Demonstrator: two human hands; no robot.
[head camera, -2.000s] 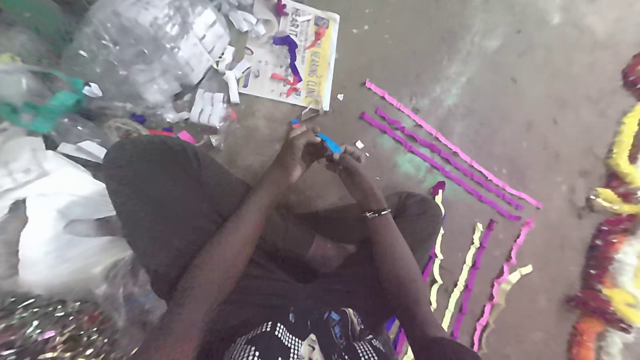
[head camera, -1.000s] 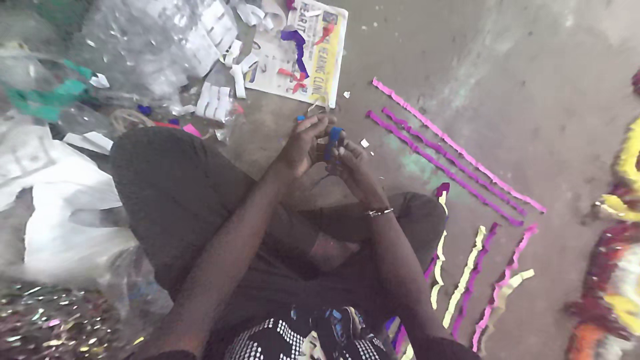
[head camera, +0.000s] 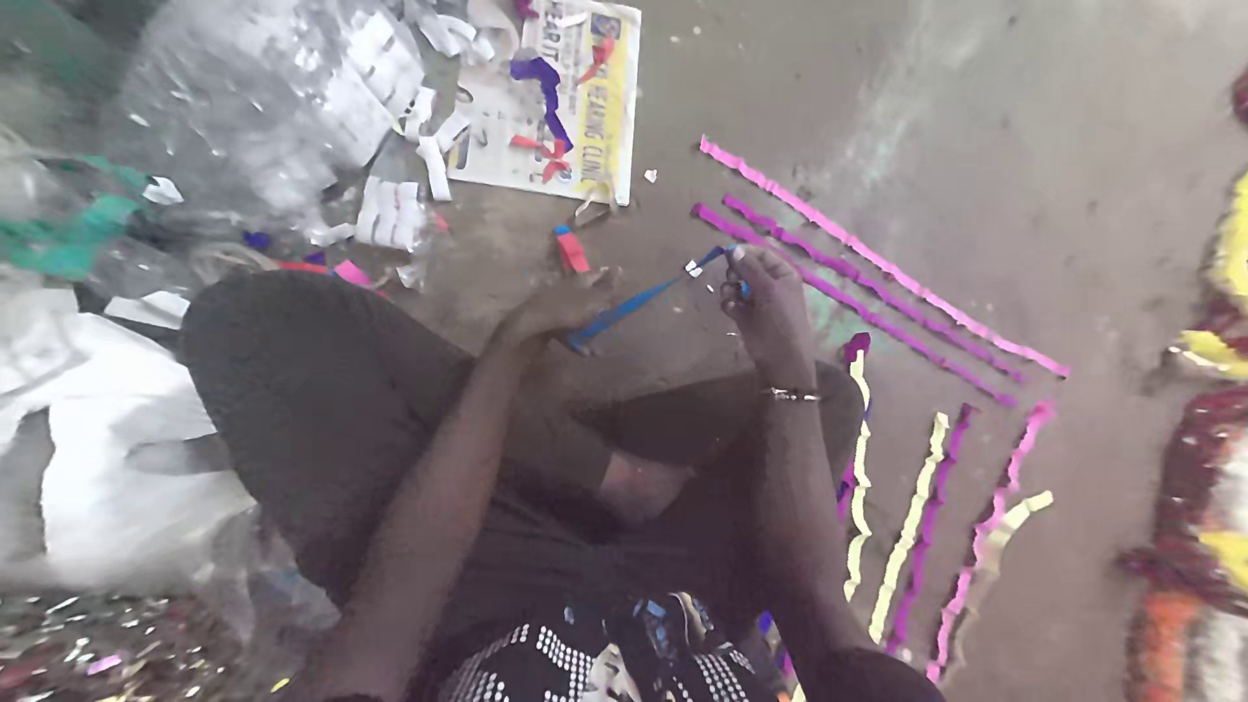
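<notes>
A blue crepe-paper strip (head camera: 624, 315) stretches between my two hands above my crossed legs. My left hand (head camera: 554, 310) is at its lower left end, and my right hand (head camera: 768, 292) pinches the upper right end, with a bit of blue also showing at its fingers. A small red and blue paper piece (head camera: 572, 251) lies on the floor just beyond my left hand. Pink (head camera: 858, 244) and purple (head camera: 829, 292) crinkled strips lie slantwise to the right of my right hand. Pale yellow strips (head camera: 909, 526) lie near my right forearm among more purple and pink ones.
A printed sheet (head camera: 609, 107) with purple and red scraps lies ahead. Clear plastic bags (head camera: 263, 107) and white paper (head camera: 136, 439) are at the left, with shiny tinsel (head camera: 88, 648) below. Colourful garlands (head camera: 1204, 478) run along the right edge.
My hands were close together around a small blue piece; now they are apart, with the blue strip drawn out between them. My right hand has moved to the right.
</notes>
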